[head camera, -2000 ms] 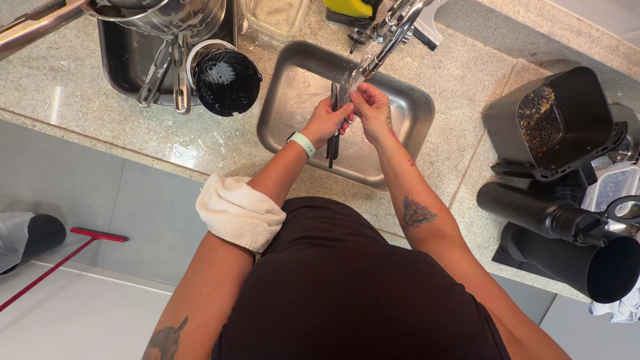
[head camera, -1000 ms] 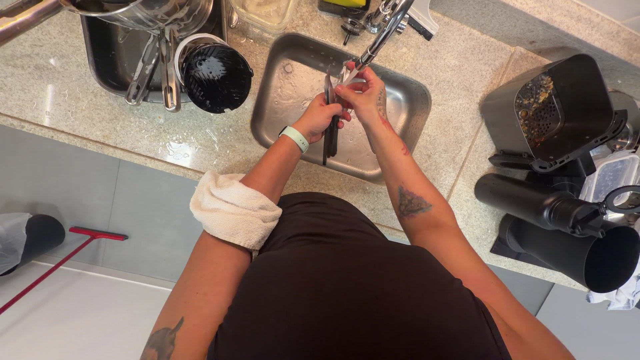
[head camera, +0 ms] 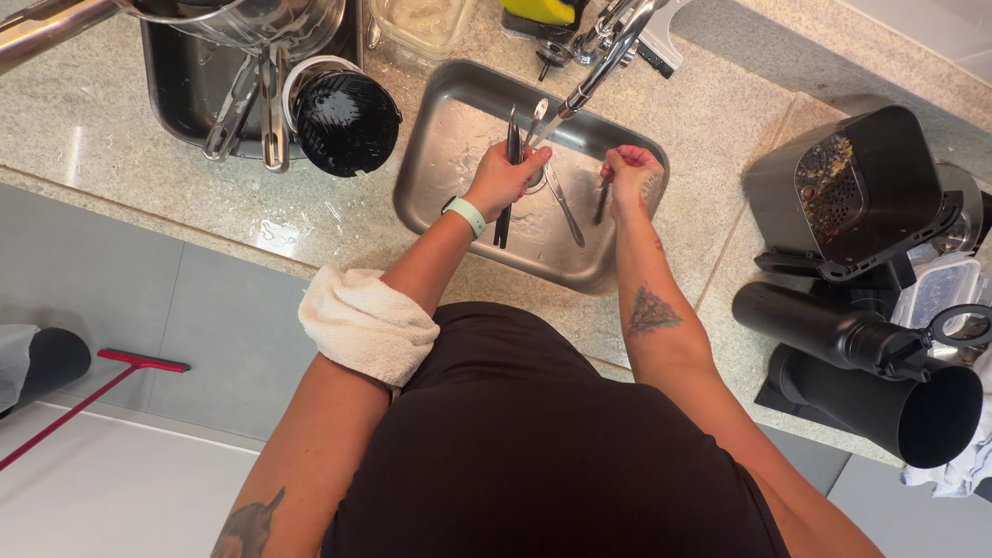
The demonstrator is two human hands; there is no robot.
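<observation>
Over the left part of the steel sink (head camera: 434, 167), my left hand (head camera: 504, 177) is closed around several pieces of cutlery, among them dark-handled ones (head camera: 503, 226) and a metal spoon (head camera: 540, 110). Water runs from the chrome faucet (head camera: 601, 68) onto the cutlery beside my left thumb. At the sink's right side my right hand (head camera: 634, 172) pinches a slim dark utensil (head camera: 601, 203), whose kind I cannot tell. A metal piece of cutlery (head camera: 568, 213) slants across the sink between my hands; whether my left hand touches it is unclear.
Left of the sink stand a black container (head camera: 347, 124) and a dark tray (head camera: 178, 101) with metal pots. A glass container (head camera: 425, 23) sits behind. On the right are an air fryer basket (head camera: 876, 178) with food scraps, a black bottle (head camera: 821, 322) and a black cylindrical vessel (head camera: 876, 403).
My hands, close together at the faucet before, are now apart. My right hand has moved to the sink's right side with a dark utensil. The cutlery in my left hand is now fanned out.
</observation>
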